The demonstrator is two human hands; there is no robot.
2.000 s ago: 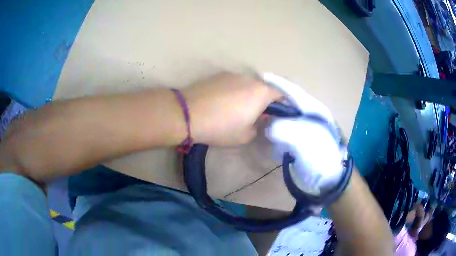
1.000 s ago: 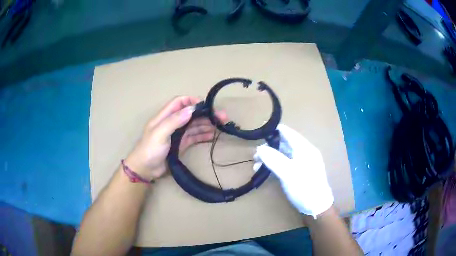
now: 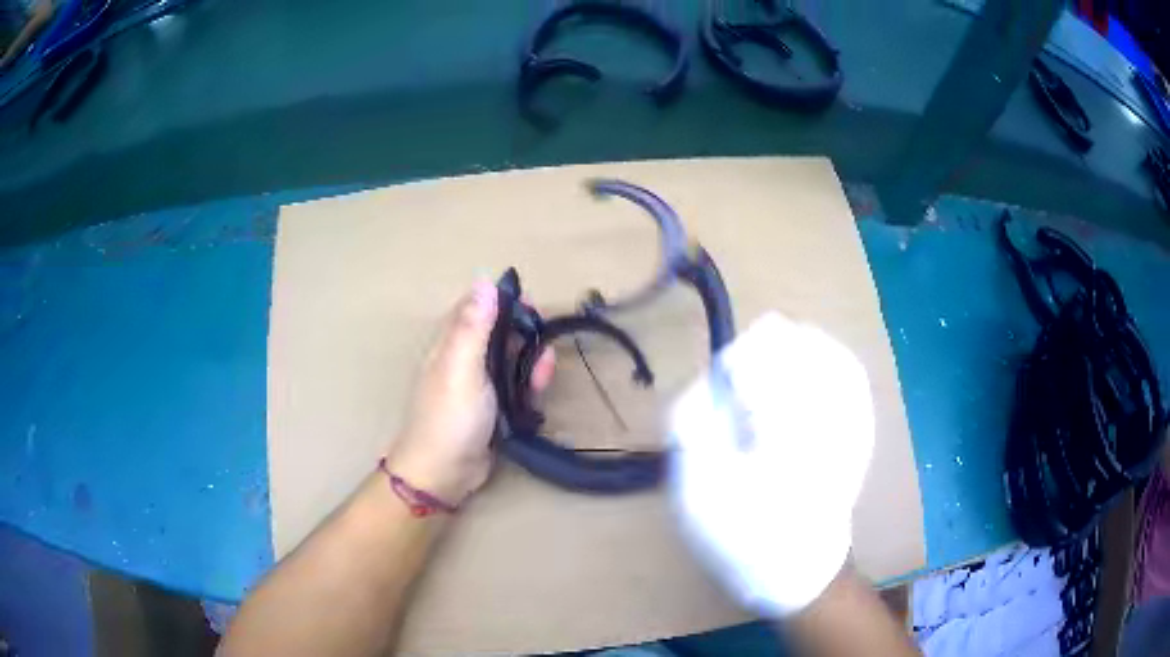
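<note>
A black C-shaped headband (image 3: 584,470) is held over the cardboard work mat (image 3: 372,295), its opening facing away from me. My bare left hand (image 3: 465,392) grips its left end, where a yoke (image 3: 603,331) curves inward. My right hand (image 3: 770,449) in a white glove is blurred and holds the headband's right side; its fingers are hard to make out. A second yoke (image 3: 667,231) at the right end is blurred and curves up and left. A thin dark wire (image 3: 599,385) shows inside the ring.
More black headband assemblies (image 3: 774,93) lie on the dark green strip ahead. A green post (image 3: 956,109) stands at upper right. A headband pile (image 3: 1084,398) lies on the blue-green bench at right. A carton with white packing layer (image 3: 988,603) shows at lower right.
The left yoke has swung down inside the headband, and the right yoke now stands apart from it. My left hand moved slightly right. Assemblies on the green strip have shifted right.
</note>
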